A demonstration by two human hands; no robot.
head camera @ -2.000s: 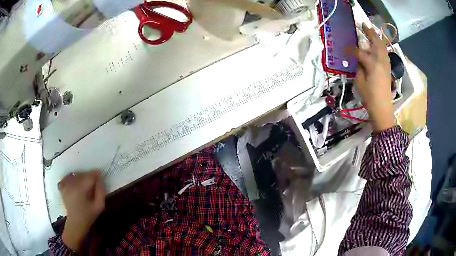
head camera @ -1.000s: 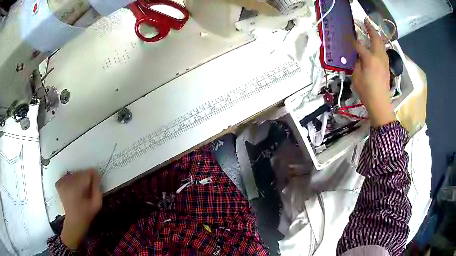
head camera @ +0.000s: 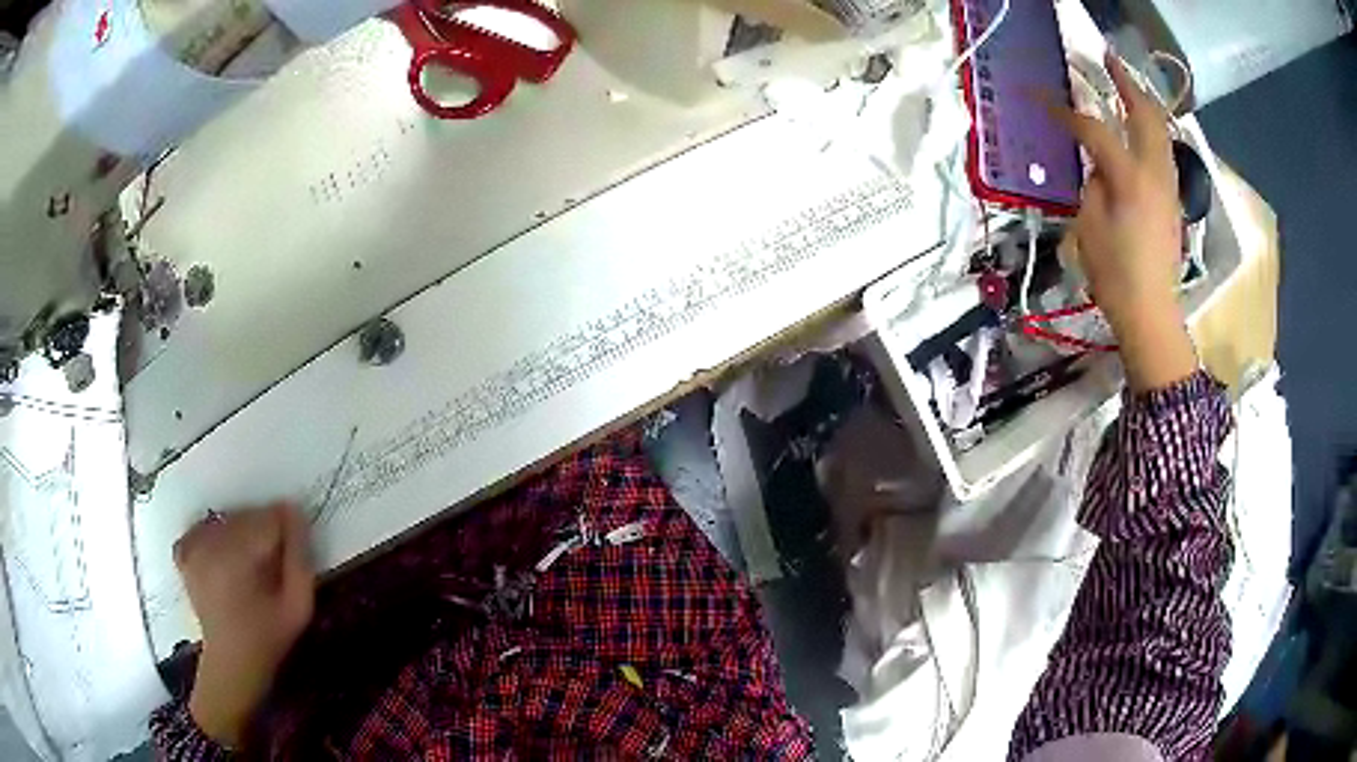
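Note:
The smartphone with a purple lit screen and red case edge lies at the upper right on the accessory tray, with a white cable at its lower end. My right hand is at the phone's right edge, fingers spread, a finger over or beside the screen; it does not grip the phone. My left hand is curled into a fist on the table's front edge at lower left. A thin dark thread sticks up from beside it along the white strip. The inside of the fist is hidden.
Red-handled scissors lie on the machine bed. A printed ruler runs along the front strip. White cloth with dark stitching hangs at left. More pale cloth lies below the tray.
My right hand's fingers have shifted slightly beside the phone. The whole view has moved a little. My left hand stays in its fist at the same place.

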